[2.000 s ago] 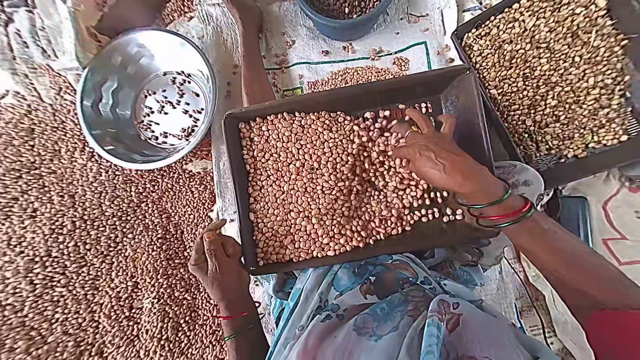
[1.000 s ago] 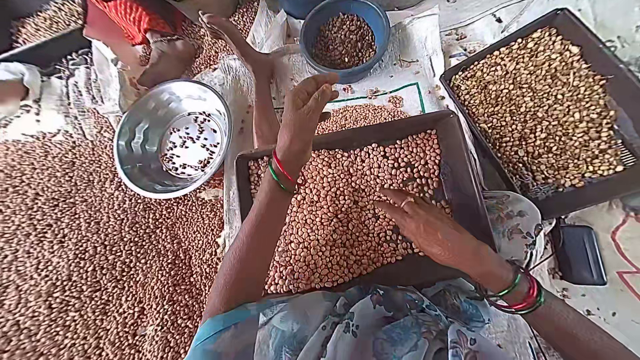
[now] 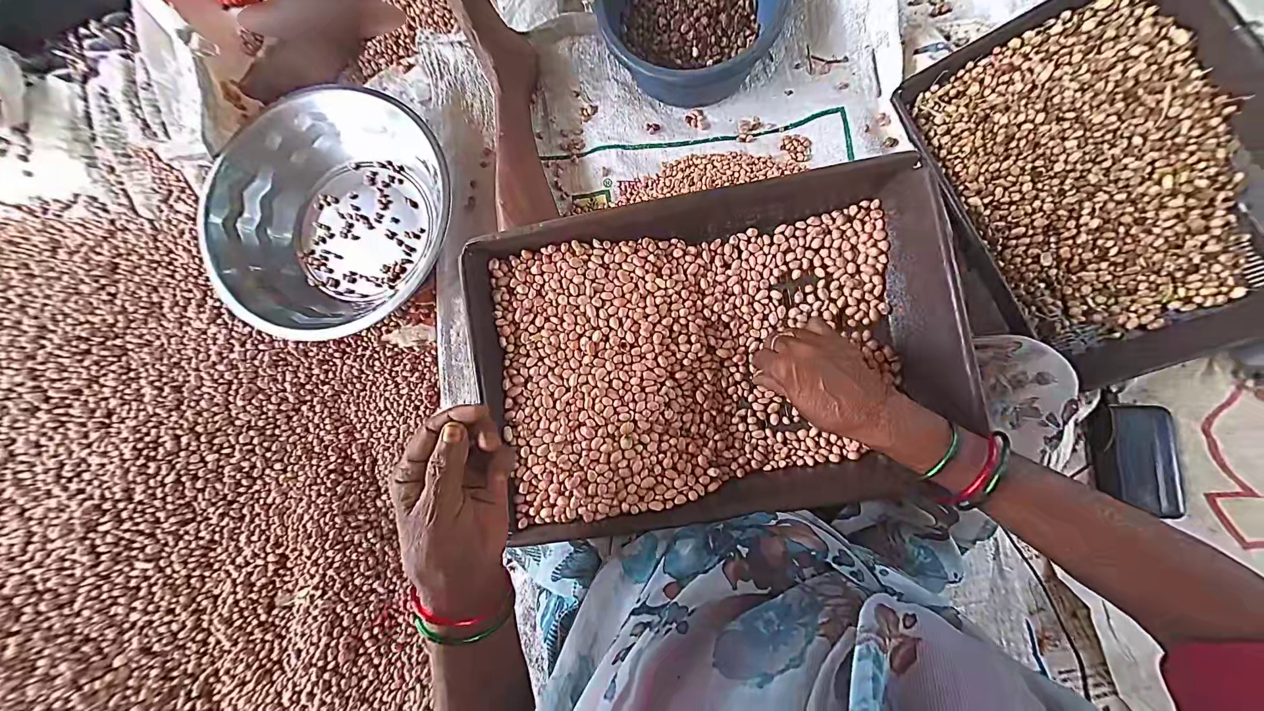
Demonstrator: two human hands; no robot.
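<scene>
A dark rectangular tray lies tilted slightly across my lap, holding a layer of pinkish-brown nuts or beans. My left hand is at the tray's left rim, thumb up and fingers curled; whether it grips the rim or holds something is unclear. Inside the tray, toward its right side, my right hand rests among the beans with its fingers bent down, the fingertips partly hidden. Thin gaps in the layer show the dark tray bottom around that hand.
A steel bowl with some dark pieces stands upper left, beside a large heap of beans. Beyond the tray are a blue tub and another person's bare limb. Right of it lie a second filled tray and a dark flat object.
My left hand, raised over the tray one second ago, is back at its left rim. My right hand stays among the beans. The view has shifted.
</scene>
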